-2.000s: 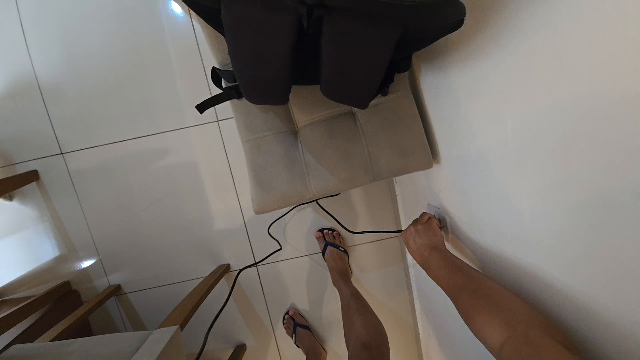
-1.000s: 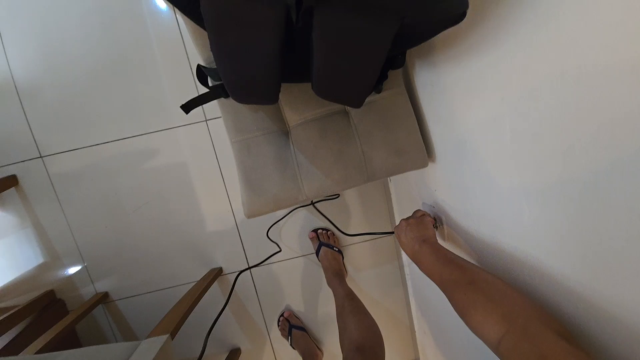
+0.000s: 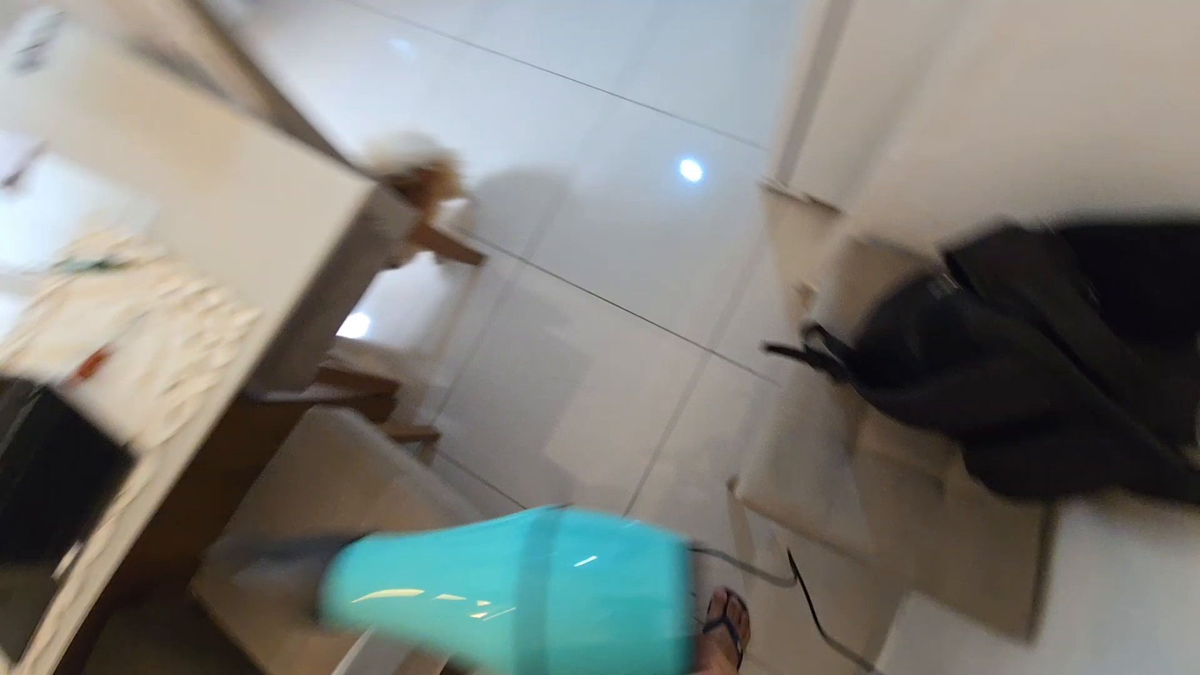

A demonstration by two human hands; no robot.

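A turquoise hair dryer [image 3: 506, 591] with a dark nozzle pointing left fills the lower middle of the head view, blurred by motion. Its handle lies below the frame's edge, and neither of my hands shows, so what holds it is hidden. A black cord [image 3: 814, 609] runs over the floor to the right of the dryer, toward the wall at the bottom right. My foot in a dark flip-flop [image 3: 727, 626] stands just right of the dryer.
A table [image 3: 281, 206] with a lace mat [image 3: 187, 366] and a black object [image 3: 56, 478] takes up the left. Chairs [image 3: 328, 487] stand beside it. At the right a black backpack [image 3: 1031, 356] rests on a tufted beige seat [image 3: 806, 469] by the wall. Tiled floor [image 3: 600, 394] lies between.
The view has swung strongly toward the table. The hair dryer has come into sight. My right hand, earlier at the wall outlet with the cord, is out of the frame.
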